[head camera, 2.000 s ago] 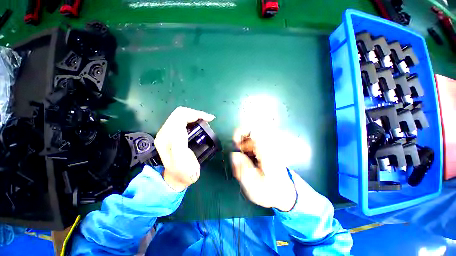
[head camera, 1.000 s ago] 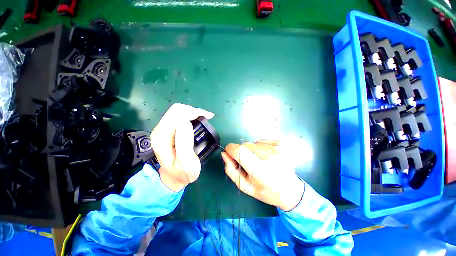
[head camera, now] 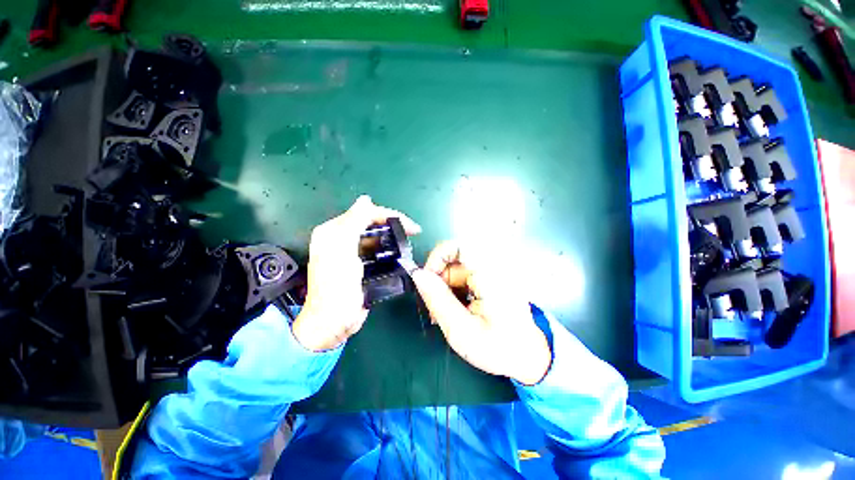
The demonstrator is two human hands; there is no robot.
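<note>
My left hand grips a black plastic housing over the green work surface, with its hollow side and prongs showing. My right hand is just to its right, thumb and fingers curled, the thumb tip at the housing's right edge. A small light glint shows at the thumb tip; whether it is a blade or a small part, I cannot tell. The inside of the right hand is hidden and overexposed.
A black tray with tangled black mouldings is at left, a triangular flange piece beside my left wrist. A clear plastic bag is far left. A blue crate with rows of notched parts is at right. Red-and-black tool bodies lie beyond.
The housing has been turned in my left hand, so its hollow side shows. My right fingers have curled more and the thumb lies at the housing's edge. The red tool bodies beyond have shifted slightly left.
</note>
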